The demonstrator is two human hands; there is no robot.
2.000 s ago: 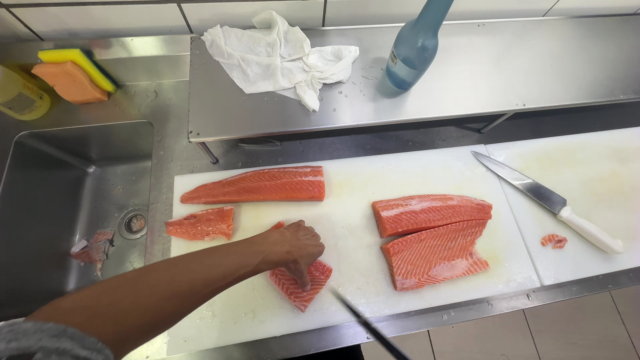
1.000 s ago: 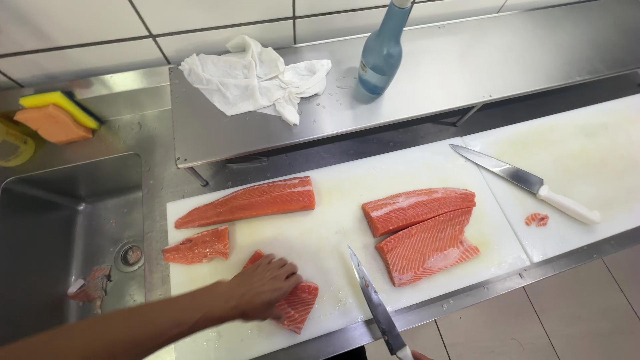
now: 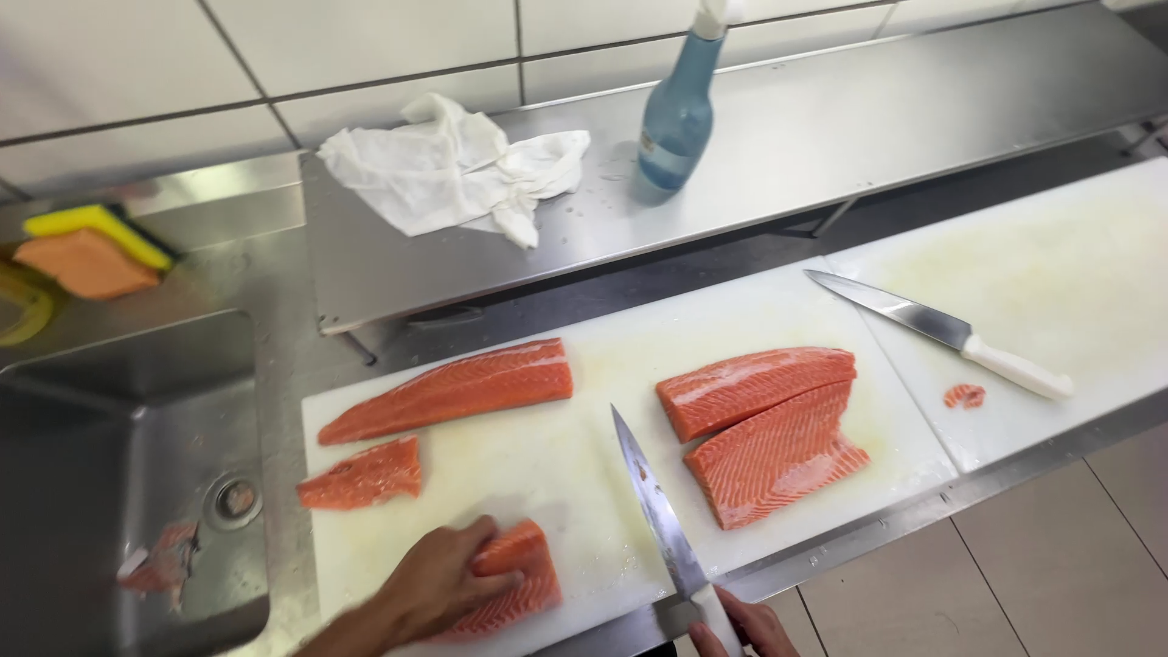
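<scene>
My left hand (image 3: pixel 456 575) grips a piece of salmon fillet (image 3: pixel 534 579) near the front edge of a white cutting board (image 3: pixel 602 493). In my right hand (image 3: pixel 748 625) is the white handle of a long kitchen knife (image 3: pixel 671 529); its blade, with bits stuck on it, points up and left above the board. Behind my left hand lie a long salmon strip (image 3: pixel 456 388) and a smaller thin piece (image 3: pixel 365 474). Right of the blade, two thick salmon pieces, an upper one (image 3: pixel 757 388) and a lower one (image 3: pixel 776 456), lie side by side.
A second white-handled knife (image 3: pixel 922 321) and a salmon scrap (image 3: pixel 964 395) lie at the right. A steel sink (image 3: pixel 73 474) with scraps is at the left, sponges (image 3: pixel 91 255) behind it. A crumpled white cloth (image 3: pixel 438 169) and blue spray bottle (image 3: pixel 680 119) stand on the steel shelf.
The knife in my right hand has come further into view, its blade now over the board. My left hand's fingers have shifted on the salmon piece. The view has moved.
</scene>
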